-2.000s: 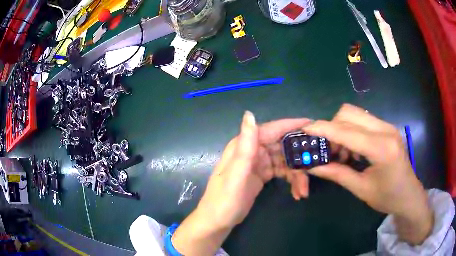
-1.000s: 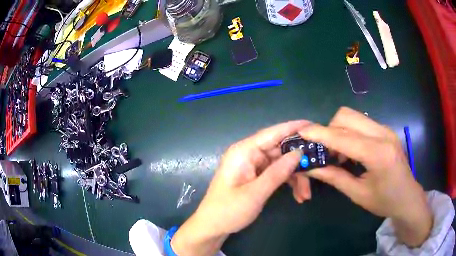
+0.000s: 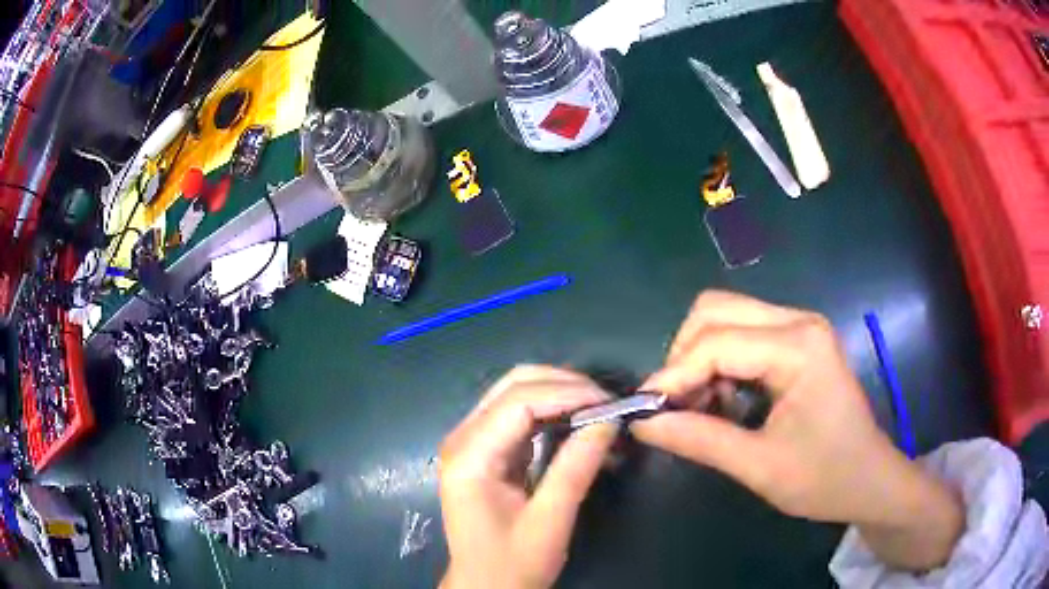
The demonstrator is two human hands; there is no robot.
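A small watch case point(image 3: 618, 410) is held edge-on above the dark green mat, so its screen face does not show. My left hand point(image 3: 523, 460) grips its left end between thumb and fingers. My right hand point(image 3: 753, 403) pinches its right end. A dark blurred part lies between the hands; I cannot tell what it is. Two display screens with orange flex cables lie on the mat, one at upper middle point(image 3: 488, 222) and one at upper right point(image 3: 734, 232). An open watch case point(image 3: 397, 267) lies beside a paper slip.
A blue stick point(image 3: 474, 310) lies beyond my hands, another point(image 3: 890, 385) at the right. Spring clamps point(image 3: 190, 397) are heaped left. Two glass bottles point(image 3: 374, 161) point(image 3: 558, 86) stand at the back. Tweezers point(image 3: 748, 129) and a cream tool point(image 3: 794, 127) lie near the red tray point(image 3: 978, 230).
The view has shifted, showing more of the bench's back. The watch has tipped from its lit face towards me to edge-on. Both hands still hold it, with my left fingers now curled around its end.
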